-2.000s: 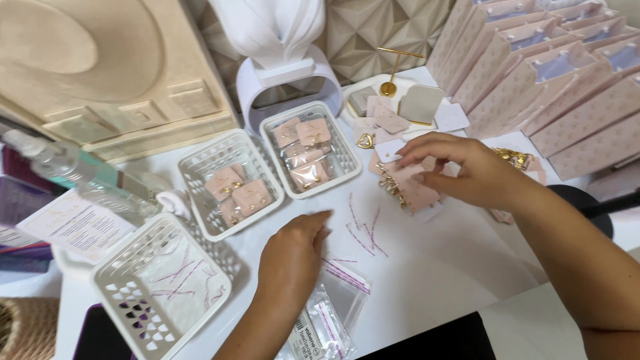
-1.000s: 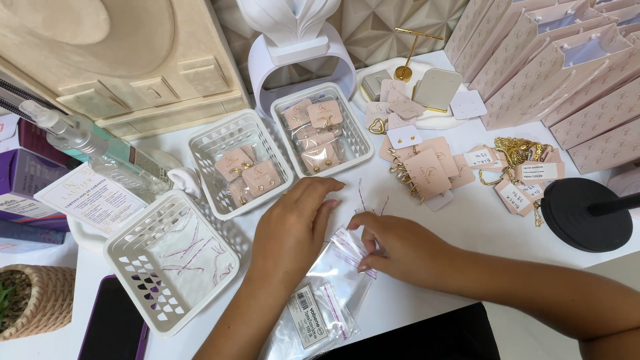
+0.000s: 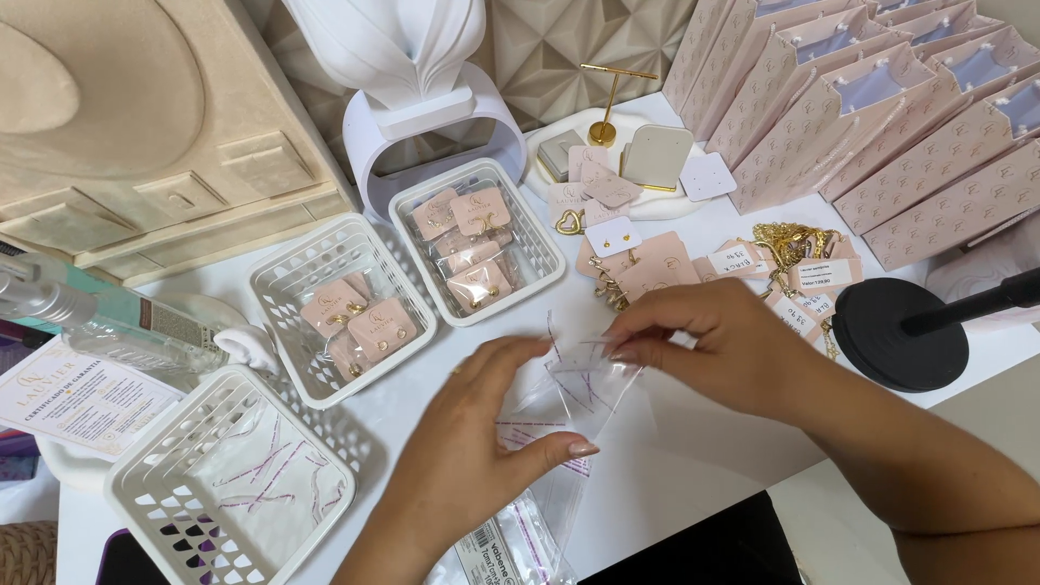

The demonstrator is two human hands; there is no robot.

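My right hand (image 3: 699, 345) pinches the top edge of a small clear plastic bag (image 3: 597, 382), which hangs just above the white table. Beside it my left hand (image 3: 496, 439) is spread, thumb and fingers apart; whether it touches the bag is not plain. Below lies a pack of clear adhesive-flap bags (image 3: 508, 552) with a printed label. Beyond my right hand lie pink earring cards (image 3: 658, 264) and a white card with small gold studs (image 3: 613, 236). Two white baskets (image 3: 426, 325) (image 3: 561, 260) hold bagged earring cards. Thin purple-printed strips lie in a third basket (image 3: 122, 479).
Gold chains with tags (image 3: 792, 248) lie near a black round stand base (image 3: 881, 333). Pink paper bags (image 3: 812, 122) stand at back right. A white bust (image 3: 398, 49), gold T-stand (image 3: 603, 130), beige jewelry display (image 3: 179, 179) and spray bottle (image 3: 49, 301) stand around.
My right hand has moved from the earring cards to the bags in front and now holds up a clear bag. My left hand, closer to it a second ago, has opened out.
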